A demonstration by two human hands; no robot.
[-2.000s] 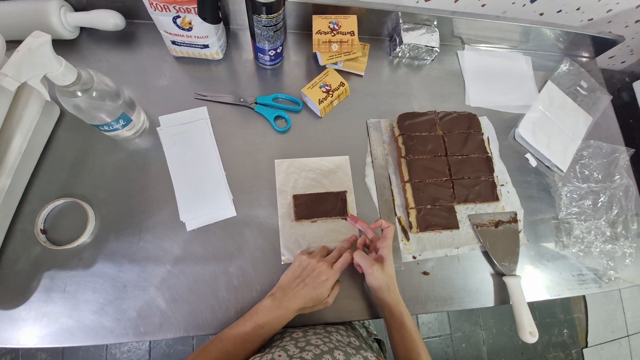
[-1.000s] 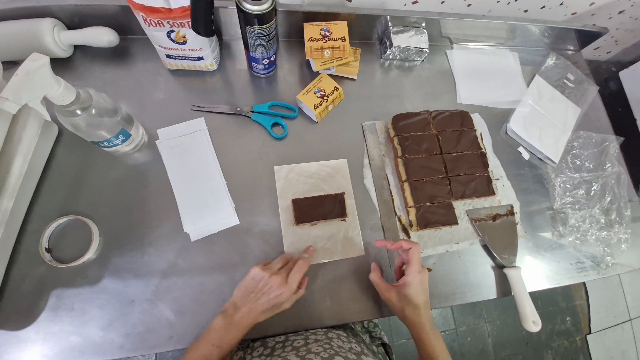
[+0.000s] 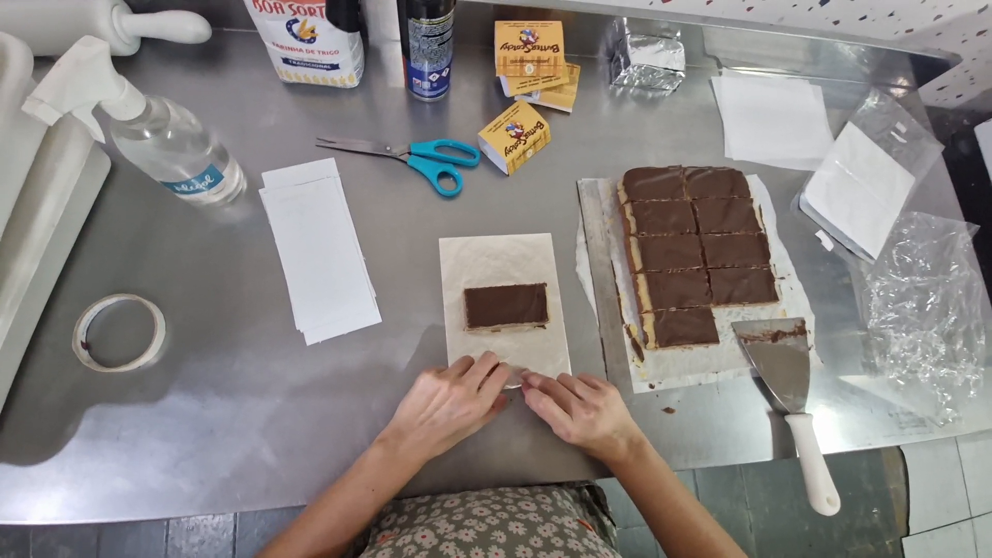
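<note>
A rectangular chocolate-topped bar (image 3: 506,306) lies crosswise on a sheet of parchment paper (image 3: 496,256) on the steel counter. My left hand (image 3: 453,403) and my right hand (image 3: 581,409) pinch the paper's near edge with their fingertips, close together below the bar; the edge bends up a little between them. To the right, a slab of chocolate-topped bars (image 3: 701,256), cut into rectangles, sits on greasy paper. A metal spatula with a white handle (image 3: 812,457) rests its smeared blade on that paper's near right corner.
Scissors (image 3: 438,159), yellow printed wrappers (image 3: 515,136) and a foil-wrapped block (image 3: 647,58) lie behind. A flour bag (image 3: 310,39) and a spray can (image 3: 428,50) stand farther back. Left are white paper strips (image 3: 322,248), a tape roll (image 3: 116,333) and a spray bottle (image 3: 174,143); right, clear plastic (image 3: 926,310).
A second ago both hands were apart, the right one off the paper. They have come together at the near edge of the parchment and taken hold of it.
</note>
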